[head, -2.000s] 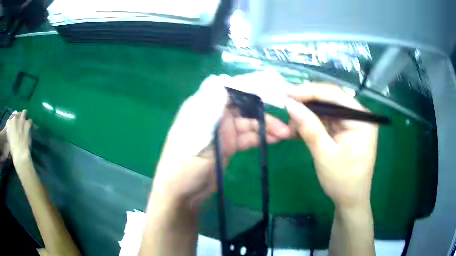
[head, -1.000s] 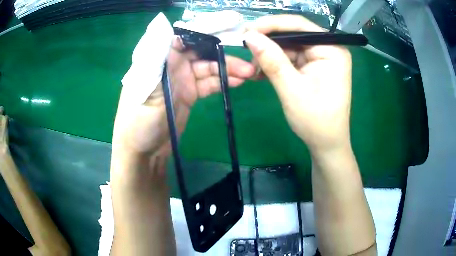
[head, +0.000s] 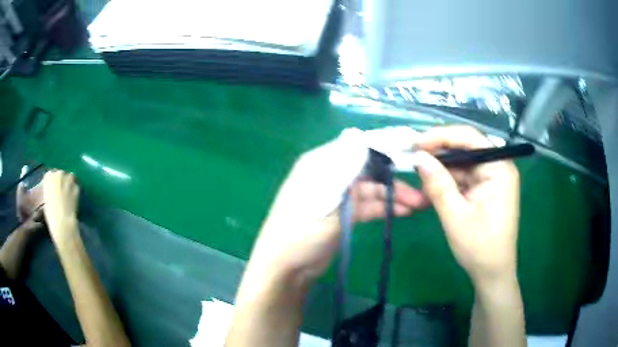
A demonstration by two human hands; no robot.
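Observation:
My left hand (head: 315, 210), with loose white coverings on its thumb and fingers, holds a black phone frame (head: 386, 237) by its upper narrow end. The frame hangs down, and its solid panel is cut off by the bottom edge. My right hand (head: 478, 203) holds a slim black pen-like tool (head: 484, 155) nearly level. The tool's pale tip points left at the frame's upper corner. Whether it touches cannot be told, as the view is blurred.
Stacked black trays (head: 217, 66) topped with white sheets (head: 210, 24) stand beyond the green belt (head: 176, 129). A grey machine (head: 495, 37) overhangs at upper right. Another person's hands (head: 59, 196) are at left. A white mat (head: 215, 324) and another dark frame (head: 420, 322) lie near the bottom.
The view has shifted, so my hands and the frame appear lower and further right than a second ago. The frame's panel now runs out of the picture. Both grips look the same.

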